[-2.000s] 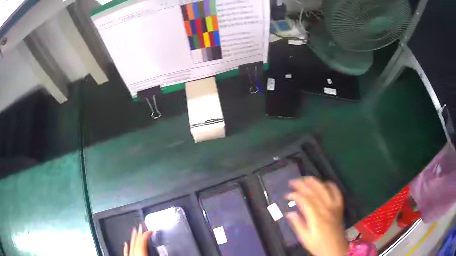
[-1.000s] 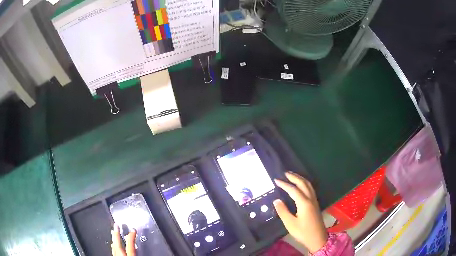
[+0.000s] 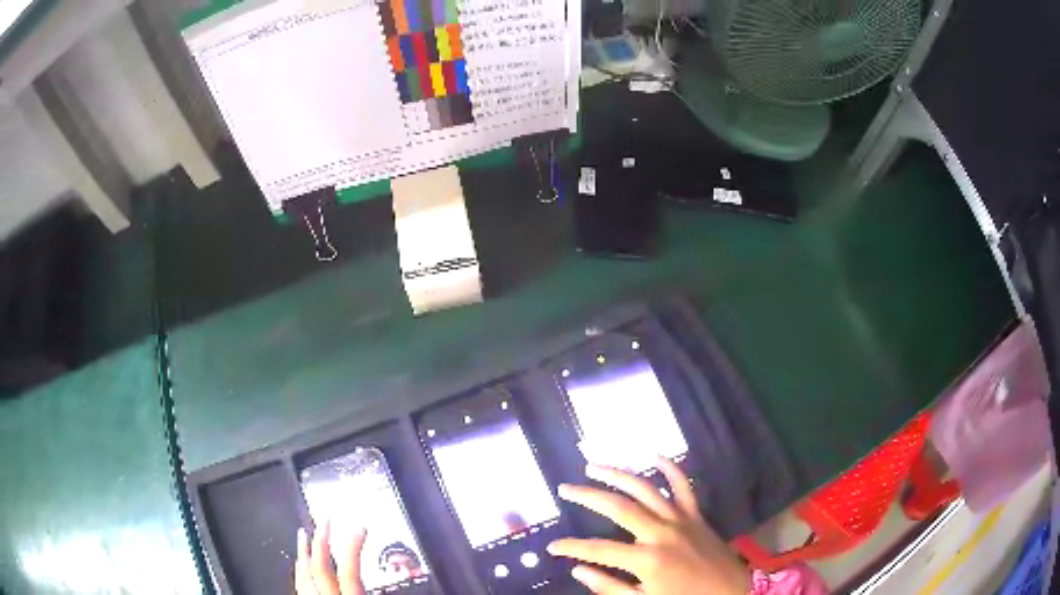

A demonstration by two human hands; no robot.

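Three smartphones lie in slots of a long black tray (image 3: 251,465). The left smartphone (image 3: 355,482) shows a bright camera view, with my left hand (image 3: 330,566) over its lower left part. The middle smartphone (image 3: 494,488) shows a bright camera view with round buttons below. The right smartphone (image 3: 628,407) also has a bright camera view. My right hand (image 3: 651,535) is spread, with fingertips over the lower edge of the right phone and beside the middle phone's buttons. Neither hand grips anything; whether fingertips touch the screens is unclear.
Behind the tray stand a test chart board (image 3: 314,99) with binder clips (image 3: 319,223) and a small white box (image 3: 436,238). Dark phones (image 3: 616,215) and a desk fan (image 3: 819,47) are at right rear. A red plastic basket (image 3: 866,488) is lower right.
The three phones went from dark or dim screens to bright camera views. My right hand moved from the right phone's side to between the right and middle phones. The view shifted.
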